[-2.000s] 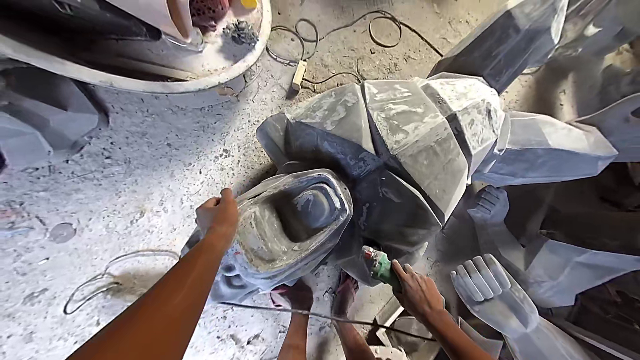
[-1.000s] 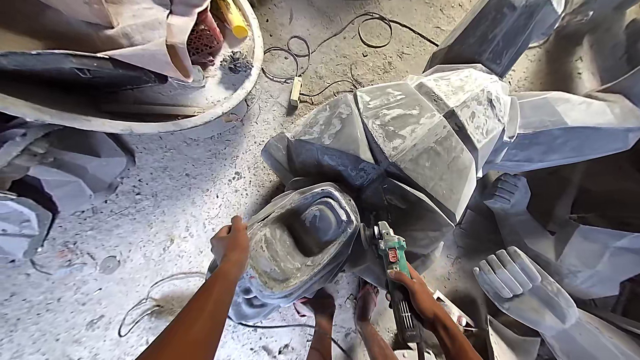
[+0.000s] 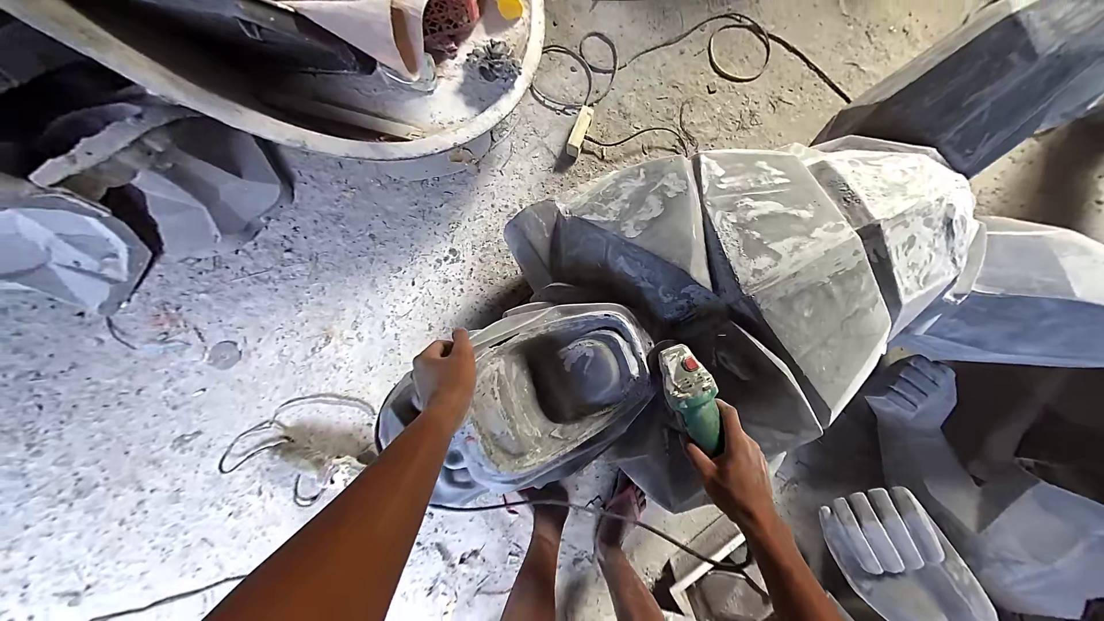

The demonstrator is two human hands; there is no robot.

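Observation:
My left hand (image 3: 445, 373) grips the left rim of a hollow grey molded piece (image 3: 509, 414), which has a recessed middle and a raised rounded block inside. My right hand (image 3: 733, 461) is closed around the green body of an angle grinder (image 3: 693, 397). The grinder's head is by the right rim of the hollow piece; its disc cannot be made out. Behind and to the right lies a large faceted grey sculpture body (image 3: 793, 259), with white patches on its panels.
A big round tub (image 3: 345, 142) holding scraps stands at upper left. A cable with a pale connector (image 3: 580, 132) lies on the floor beyond. Faceted pieces (image 3: 65, 250) are at left, a sculpted fist (image 3: 888, 535) at lower right. A cord passes near my feet (image 3: 621, 517).
The grinder has turned in my right hand since a second ago, its head now more upright in view. My left hand stays on the rim of the hollow piece.

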